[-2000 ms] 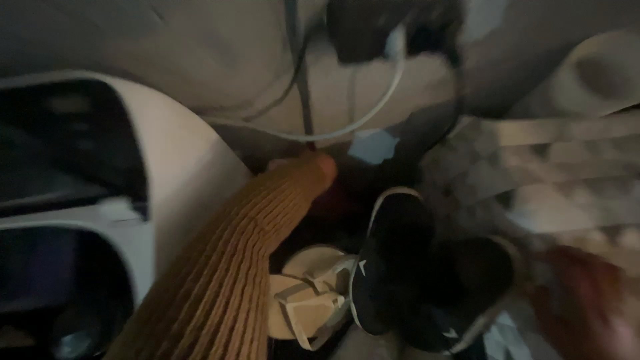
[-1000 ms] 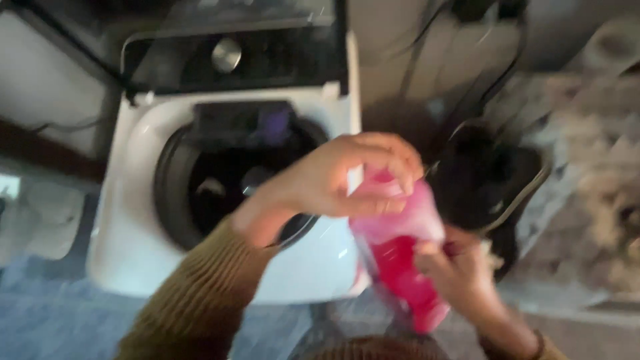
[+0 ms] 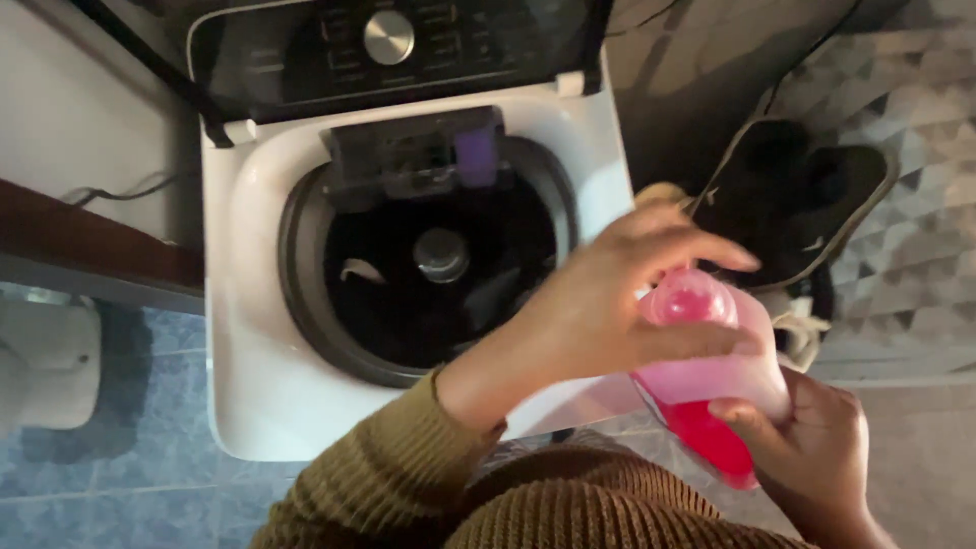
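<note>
A translucent plastic bottle of pink-red liquid (image 3: 717, 381) is tilted at the front right corner of a white top-loading washing machine (image 3: 267, 412). My right hand (image 3: 816, 442) grips the bottle's body from the right. My left hand (image 3: 610, 305) reaches across the machine's rim, its thumb and fingers around the bottle's pink cap (image 3: 690, 297). Behind the left wrist lies the open drum (image 3: 427, 305), dark inside, with a small pale item (image 3: 362, 269) in it. A dispenser with a purple part (image 3: 476, 156) sits at the drum's back edge.
The machine's raised lid and control panel with a silver knob (image 3: 389, 36) stand at the back. Dark shoes (image 3: 793, 198) lie to the right, beside a triangle-patterned surface (image 3: 915, 229). At left are a dark brown ledge (image 3: 91, 236), blue floor tiles (image 3: 175, 457) and a white object (image 3: 53, 362).
An arm reached down beside the machine near the shoes two seconds ago. One second ago both hands were at the bottle, as now. The view has swung toward the machine.
</note>
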